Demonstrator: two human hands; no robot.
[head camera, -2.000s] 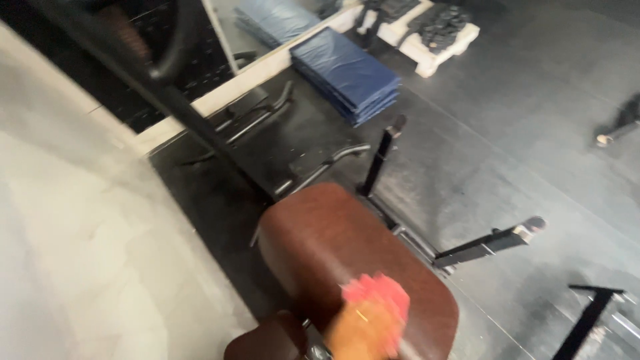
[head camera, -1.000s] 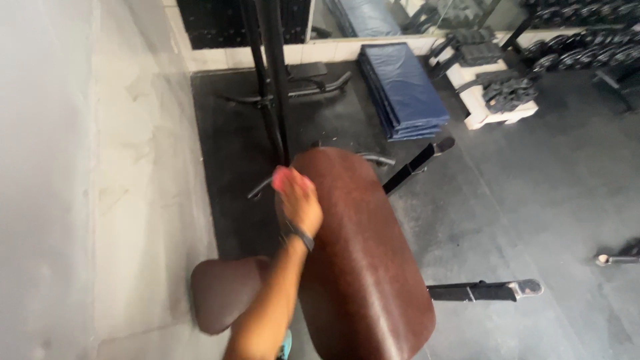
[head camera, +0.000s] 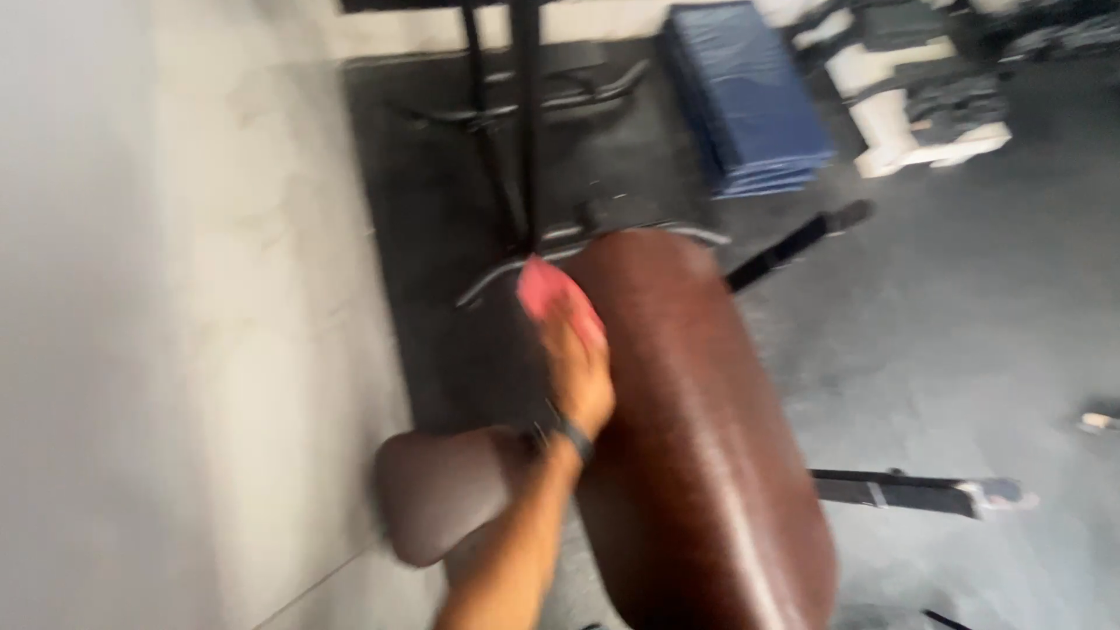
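Note:
My left hand (head camera: 579, 376), with a dark band at the wrist, reaches up from the bottom of the head view. Its fingers press a pink cloth (head camera: 560, 297) to the upper left side of a long, rounded brown padded cushion (head camera: 700, 420) on a piece of gym equipment. Part of the cloth sticks out past the fingertips. Left of my forearm is a smaller brown pad (head camera: 442, 494). The picture is blurred. My right hand is out of view.
A pale wall (head camera: 280, 350) runs along the left. Black metal uprights (head camera: 528, 131) stand beyond the cushion, and black bars (head camera: 901, 492) jut out at its right. Farther back are stacked blue mats (head camera: 752, 96) and a white rack (head camera: 884, 122) holding dark items.
Two seconds ago my left hand and the pink cloth were over the cushion's top; one second ago they were at its upper left edge, where they remain. The view has shifted and turned.

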